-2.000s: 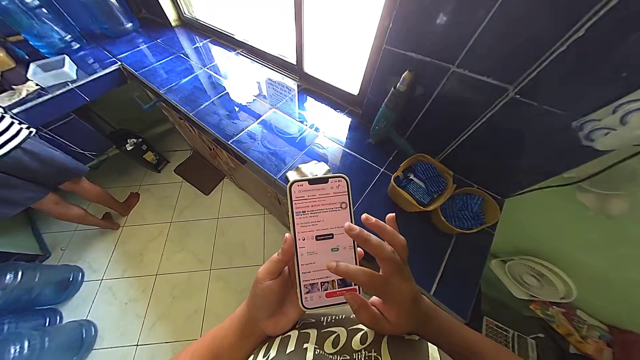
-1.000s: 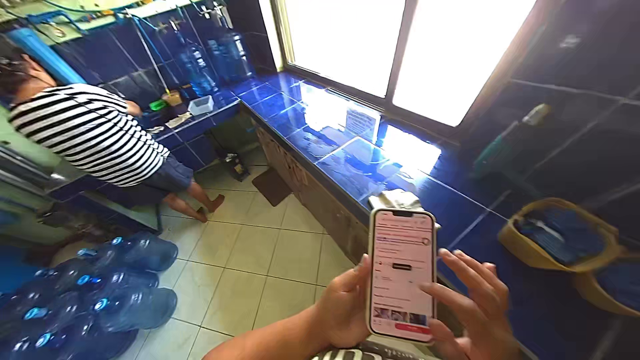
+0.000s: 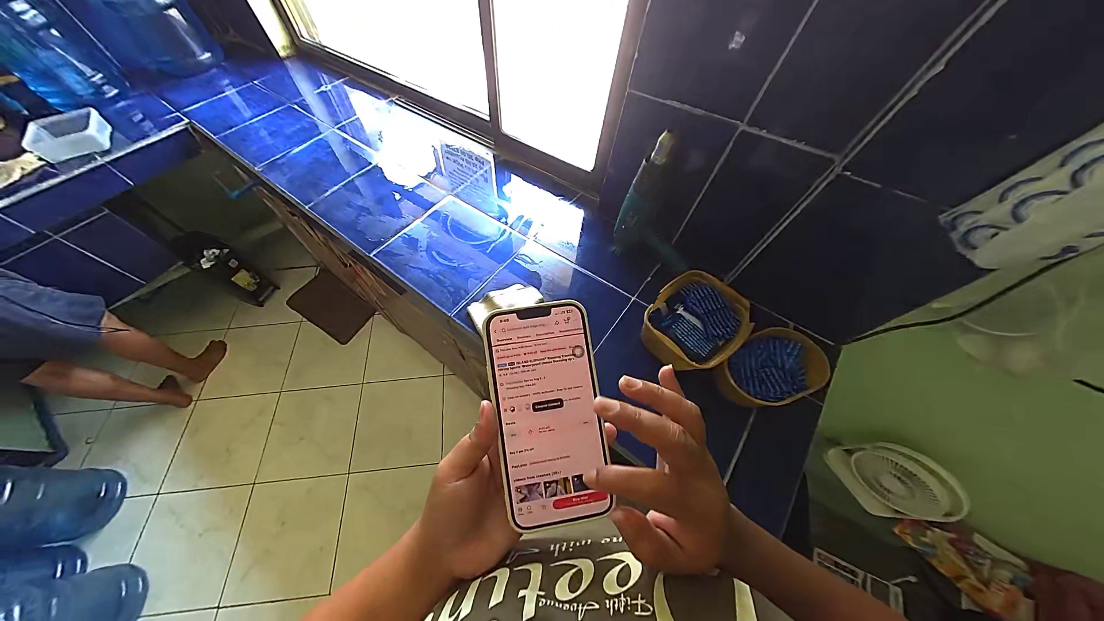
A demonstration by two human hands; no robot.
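A smartphone in a pale case is held upright by my left hand, whose thumb lies along its left edge. Its lit screen shows a page with text and small pictures. My right hand is at the phone's right side, fingers spread, with fingertips over or close to the lower right of the screen; whether they touch it I cannot tell. Just behind the phone's top, a whitish object sits on the counter's edge. Below the phone is a dark printed cloth with light lettering.
A blue tiled counter runs under the window. Two yellow containers hold blue-patterned packets; a teal heat-gun-like tool stands by the wall. At right is a white fan. A person's legs and large blue bottles are at left.
The view has swung back right and down since one second ago. The phone stays in my left hand throughout, and my right hand's fingers have shifted slightly beside the screen.
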